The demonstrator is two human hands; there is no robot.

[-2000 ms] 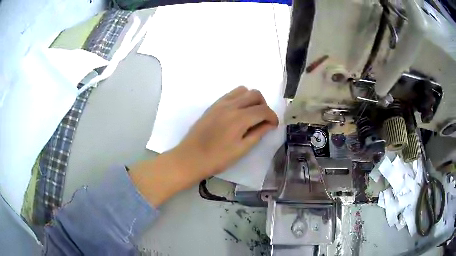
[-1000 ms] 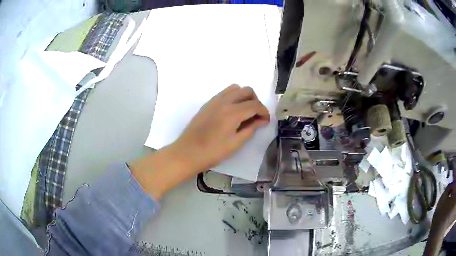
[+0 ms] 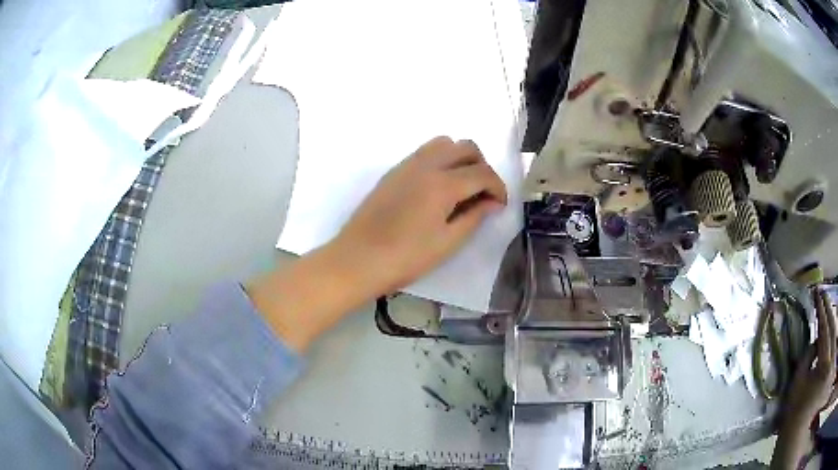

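Observation:
A large white cloth panel (image 3: 404, 101) lies left of the sewing machine head (image 3: 634, 83), with a curved cut-out on its left side. My left hand (image 3: 418, 216) lies on its lower part. Its fingers are curled, with thumb and index fingertips together on the cloth near the right edge. The metal folder (image 3: 565, 363) sits in front of the needle area, and a white strip (image 3: 549, 436) shows below it. The needle point is hard to make out. My right hand (image 3: 809, 381) is at the right edge, partly cut off, beside the scissors (image 3: 779, 349); its grip is unclear.
White scraps (image 3: 726, 317) lie left of the scissors. More white cloth (image 3: 69, 202) lies at far left over plaid cloth (image 3: 115, 266), with narrow white strips (image 3: 216, 92) near it. A dark metal loop (image 3: 390, 321) sits left of the folder. A ruler scale (image 3: 368, 450) runs along the front.
My right hand has come further into view at the right edge. The camera view has shifted a little. My left hand keeps nearly the same place on the cloth, which has moved little.

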